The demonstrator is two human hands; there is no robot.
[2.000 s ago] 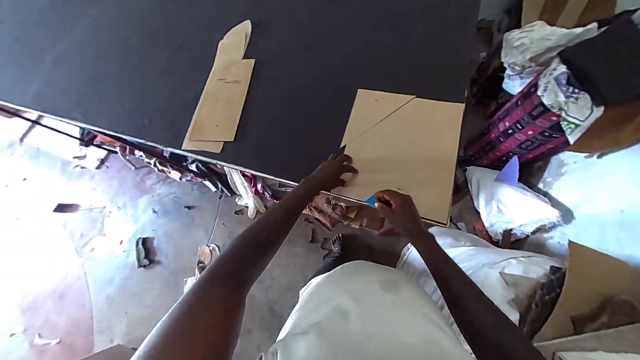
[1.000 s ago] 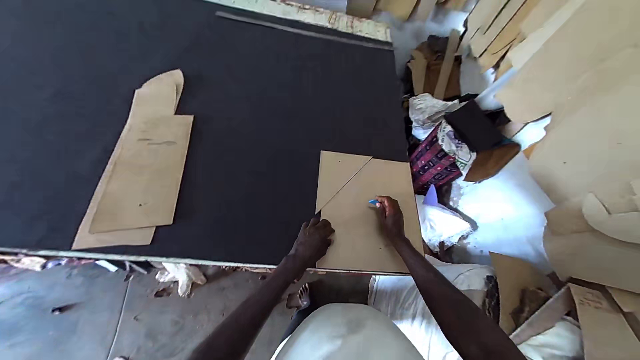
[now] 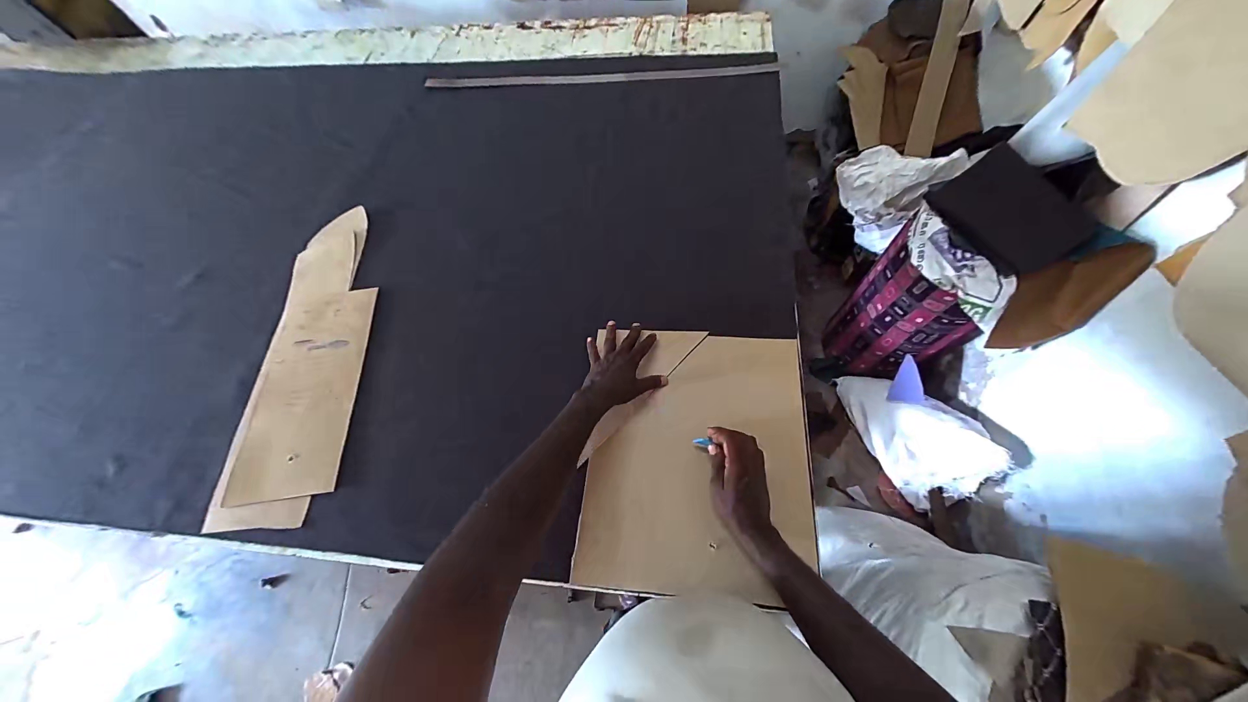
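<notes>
My left hand (image 3: 621, 370) lies with fingers spread on a triangular tan cardboard piece (image 3: 673, 349) at the upper left of a larger tan cardboard pattern piece (image 3: 653, 497). That larger piece lies at the table's near right corner, with a small hole low in it. My right hand (image 3: 743, 478) is over the larger piece, its fingers closed on a small blue marking tool (image 3: 702, 443), whose exact kind I cannot tell. Black material (image 3: 487, 244) covers the table beneath. Two overlapping cardboard patterns (image 3: 302, 390) rest farther left, the top one marked and pierced.
A thin flat strip (image 3: 595, 78) lies along the table's far edge. Right of the table stand a pink and black patterned bag (image 3: 887, 302), a white sack (image 3: 912, 439) and a large white sack (image 3: 926, 556). Cardboard sheets (image 3: 1170, 97) stand at the far right.
My left hand has moved up from the larger piece's left edge to the triangular piece, its fingers now spread. The right hand still holds the blue tool. The view has shifted.
</notes>
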